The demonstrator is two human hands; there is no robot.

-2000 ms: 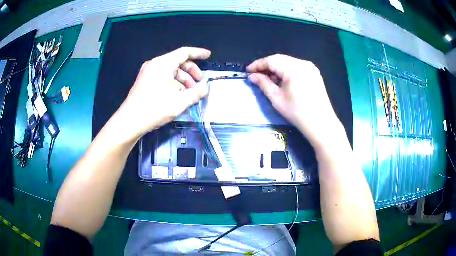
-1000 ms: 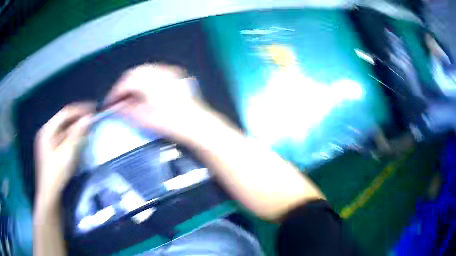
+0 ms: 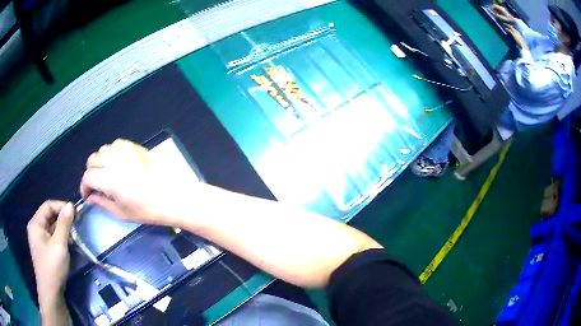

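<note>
The display back cover [image 3: 160, 255] lies tilted in view on a black work pad [image 3: 210, 143] at lower left, silver in its upper half and dark below. My left hand [image 3: 51, 245] is at the cover's upper left edge, thumb and fingers pinched on the upper end of the screen cable [image 3: 95, 256]. The cable runs down across the cover to a pale tab [image 3: 162, 304] at the lower edge. My right hand [image 3: 124, 181] is curled over the cover's top edge, close to my left hand. Its fingertips are mostly hidden, and what they touch cannot be told.
A clear component tray [image 3: 347, 105] with gold-black strips lies right of the pad, under strong glare. Another unit [image 3: 460, 49] lies on a neighbouring pad, with a seated person [image 3: 541, 79] beside it. Blue containers [image 3: 541, 267] stand at far right. A pale ribbed strip [image 3: 127, 70] edges the bench.
The view has swung right, so the cover and both hands now appear at lower left, with the tray and person in view. Both hands stay at the cover's top edge.
</note>
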